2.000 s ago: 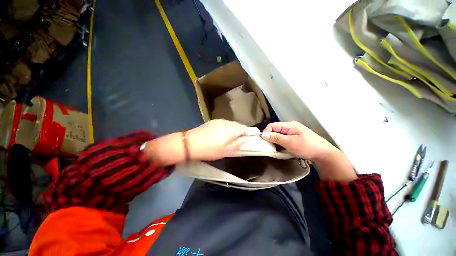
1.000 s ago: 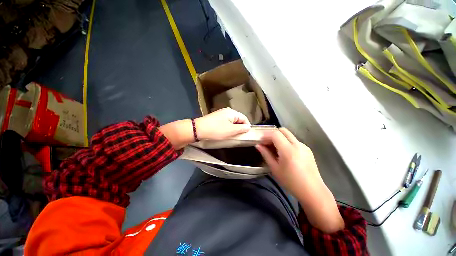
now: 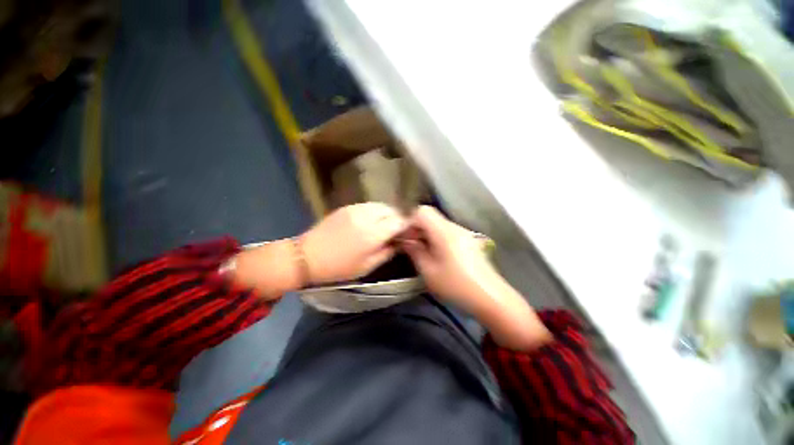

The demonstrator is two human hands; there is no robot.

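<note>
The cream bag [image 3: 370, 296] lies on my lap, its mouth facing up, mostly hidden under my hands. My left hand [image 3: 353, 242] and my right hand [image 3: 448, 261] meet over the mouth, fingertips together. The frame is blurred. A small dark bit shows between the fingertips, but I cannot tell what they pinch. A ring end of the bag shows at the right, beside my right hand.
An open carton [image 3: 311, 178] with beige pieces stands beyond the bag, against the white table [image 3: 487, 148]. Bag pieces with yellow strips [image 3: 653, 104] lie on the table. Blurred tools, one with a green handle [image 3: 666, 298], lie at the right. Taped cartons [image 3: 52, 239] stand at the left.
My right hand has moved from the bag's near right side to meet my left over the mouth. The view has shifted, so the table and carton sit further left; more of the table's right shows.
</note>
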